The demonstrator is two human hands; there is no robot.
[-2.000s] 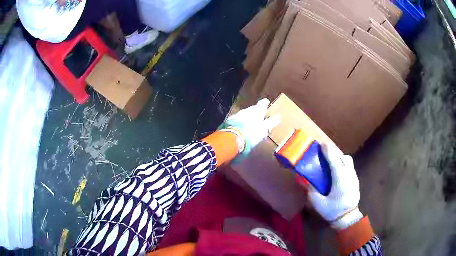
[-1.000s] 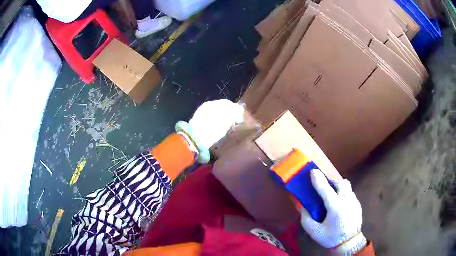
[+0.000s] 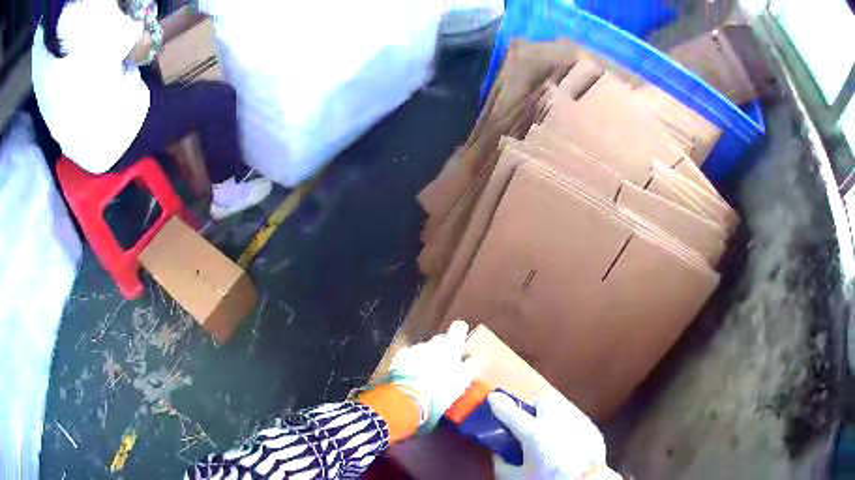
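Note:
A brown carton lies at the bottom centre, partly hidden by my hands and cut by the lower edge. My white-gloved left hand is at the carton's left end, its fingers against the edge. My white-gloved right hand is shut on the blue and orange tape gun, whose orange end is over the carton close to my left hand. The tape itself is too blurred to tell. Flat carton blanks lean in a thick stack just beyond the carton.
A blue crate stands behind the blanks. At the upper left a person sits on a red stool, with a closed carton on the floor beside it. White wrapped bundles stand behind and at the left edge. A stained wall is right.
The view has tilted up, showing more of the crate and seated person. My left hand, off the carton one second ago, is back at its end. The tape gun is still in my right hand.

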